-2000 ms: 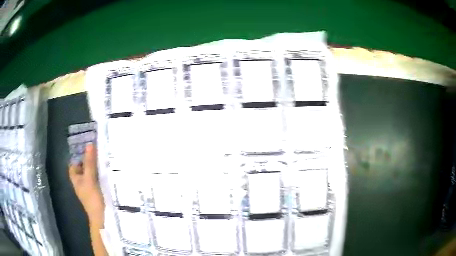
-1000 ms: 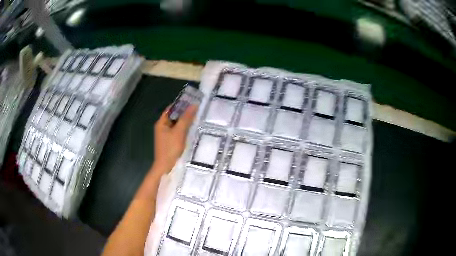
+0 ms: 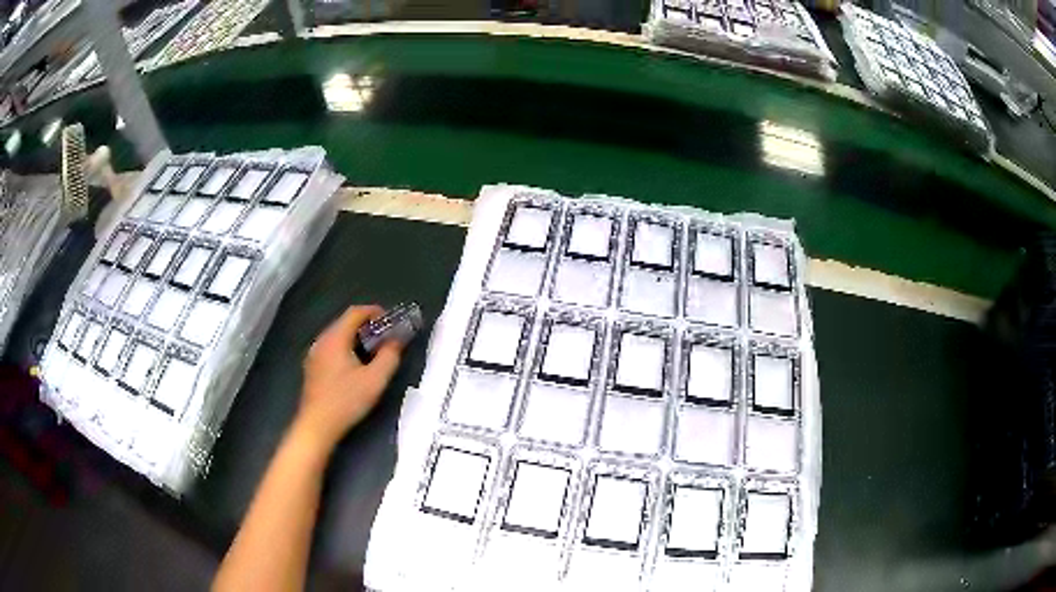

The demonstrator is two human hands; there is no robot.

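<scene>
A pale parts tray lies in front of me on the dark green work surface, its pockets holding white, dark-edged rectangles in rows. It looks thick, like a stack, with crinkled clear edges. My left hand is just left of the tray, above the surface, gripping a small dark grey rectangular part between thumb and fingers. Whether this is one part or several together, I cannot tell. My right hand is not in view.
A second tray stack lies to the left. A green conveyor belt runs behind a pale edge strip. More trays are beyond it at the upper right. Part of another person's hand seems to show at the far left, beside a pale ribbed object.
The view has swung left and widened, bringing in the left tray stack and the far trays. My left hand with the part now stands apart from the front tray's left edge.
</scene>
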